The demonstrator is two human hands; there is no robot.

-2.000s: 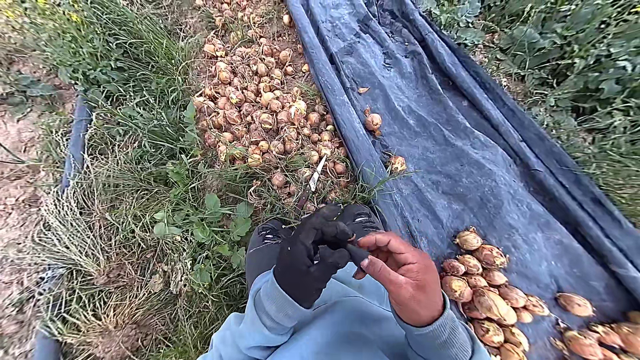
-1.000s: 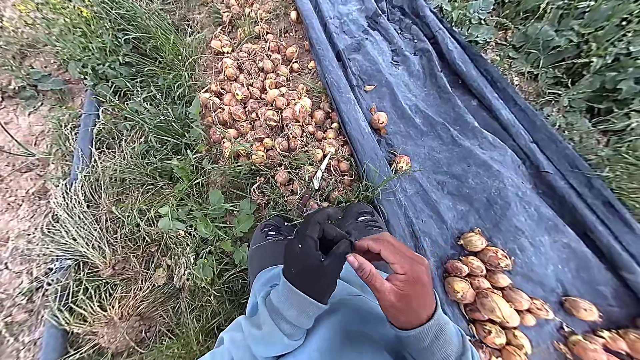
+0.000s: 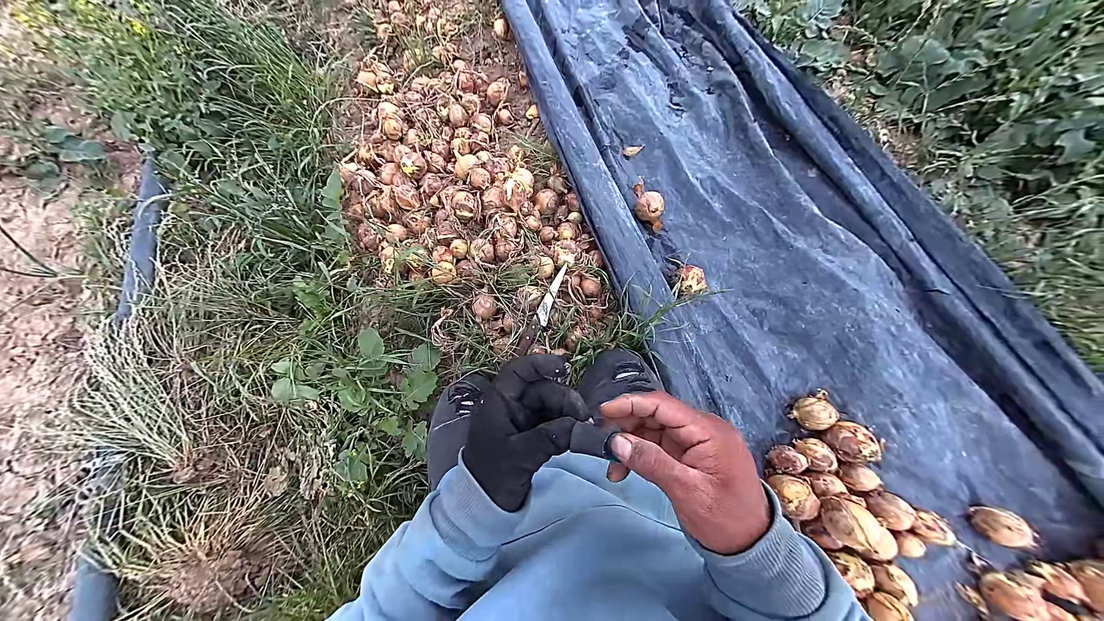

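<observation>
My left hand (image 3: 528,427), in a black glove, and my bare right hand (image 3: 690,461) meet in front of my lap. Between their fingertips is a small dark piece of material (image 3: 593,438), pinched by both; whether it is a finger of a glove or a separate piece I cannot tell. Just beyond my knees a knife (image 3: 545,302) with a dark handle lies on the grass, its blade pointing away, beside a long heap of onions (image 3: 466,185). To the right, more onions (image 3: 849,517) are piled on a dark blue plastic sheet (image 3: 776,302).
Two single onions (image 3: 649,205) lie near the sheet's left fold. Grass and weeds (image 3: 250,198) grow left of the heap, with a dark hose (image 3: 142,233) running through them. Leafy plants (image 3: 992,112) border the sheet on the right. The toes of dark shoes (image 3: 621,375) show below the knife.
The fingers of both hands have shifted; the small dark piece, largely hidden a second ago, now shows between them. Knife and onions lie as before.
</observation>
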